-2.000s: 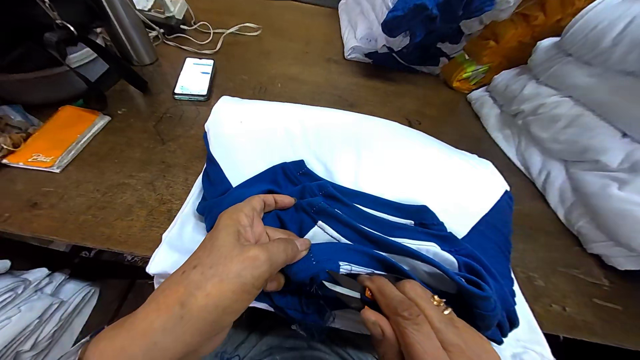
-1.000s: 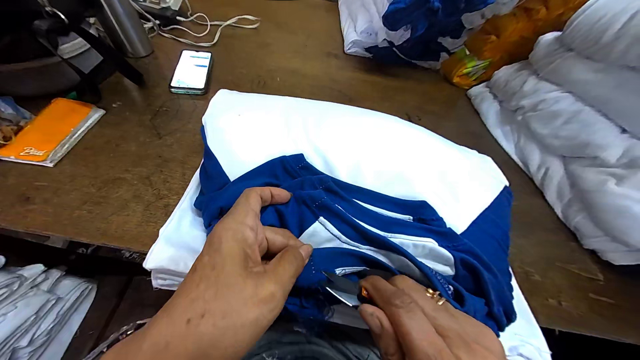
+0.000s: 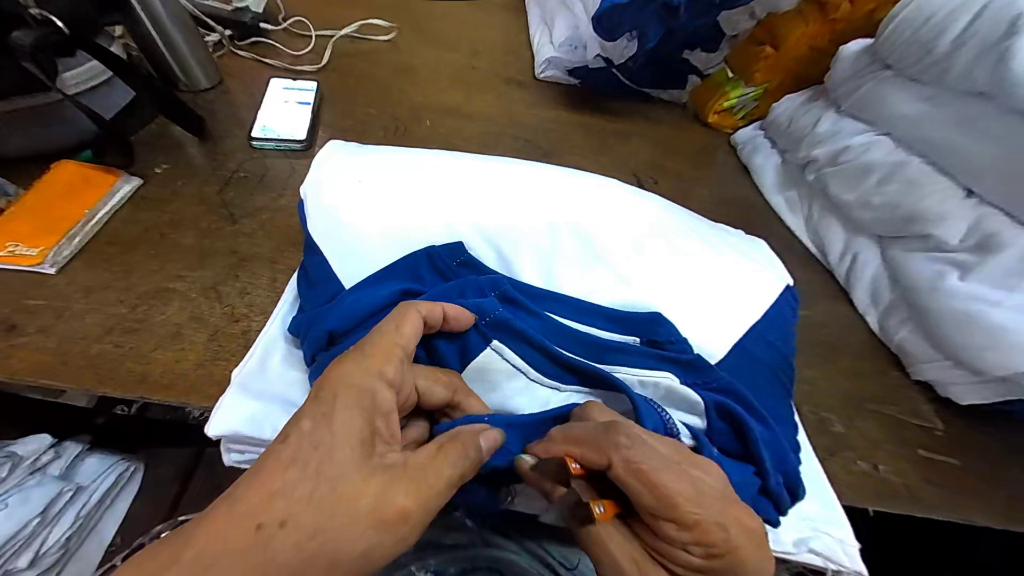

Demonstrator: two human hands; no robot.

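A stack of folded white and blue garments (image 3: pixel 512 208) lies at the table's front edge, blue neckbands with white stitching on top. My left hand (image 3: pixel 400 416) pinches a blue edge between thumb and fingers, its index fingertip resting on a neckband behind. Close on its right, my right hand (image 3: pixel 640 488) grips the blue fabric with thumb and fingertips. Within that hand is a small cutting tool with orange parts (image 3: pixel 604 510), probably thread snips; its blades are mostly hidden.
A smartphone (image 3: pixel 285 114), white cables (image 3: pixel 320 48) and a steel bottle (image 3: pixel 172 44) are at the back left. An orange notebook (image 3: pixel 60 212) lies at the left. White cloth (image 3: pixel 904 216) is heaped at the right, near an orange bundle (image 3: pixel 776 64). More white cloth (image 3: pixel 60 504) sits lower left.
The right hand has changed its hold: its fingertips now grip the blue fabric, and the tool's blades, which pointed left at the cloth earlier, have turned back towards the palm.
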